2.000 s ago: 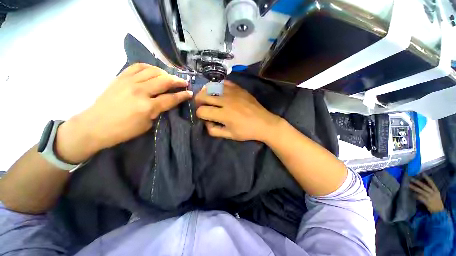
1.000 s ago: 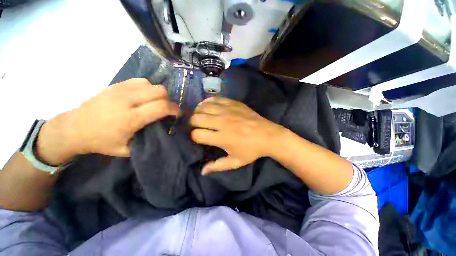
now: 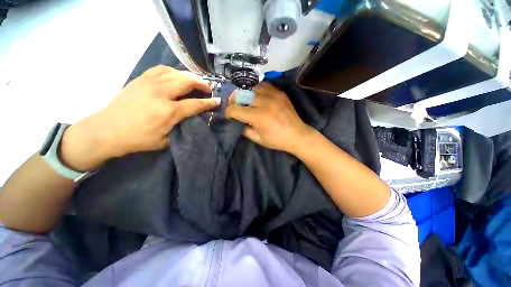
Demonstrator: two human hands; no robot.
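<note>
A charcoal-black garment panel (image 3: 201, 179) lies bunched under both hands and over the lap. A short yellow topstitched seam (image 3: 210, 119) shows between the hands. My left hand (image 3: 159, 106) presses and pinches the cloth, its thumb and forefinger just left of the needle area (image 3: 215, 83). My right hand (image 3: 272, 119) lies on the cloth right of the seam, its fingertips partly hidden behind the grey-capped thread tension knob (image 3: 244, 96). The needle itself cannot be made out.
The sewing machine head (image 3: 238, 28) stands just beyond the hands, with a whitish round knob (image 3: 283, 19). A black strip bundle (image 3: 395, 143) and control box (image 3: 448, 150) are at right. A blue crate (image 3: 437, 216) is below them, beside a person's blue sleeve (image 3: 482, 246).
My left hand has moved forward and right to the needle area. My right hand has moved slightly forward, its thumb drawn in. Less of the stitched seam shows.
</note>
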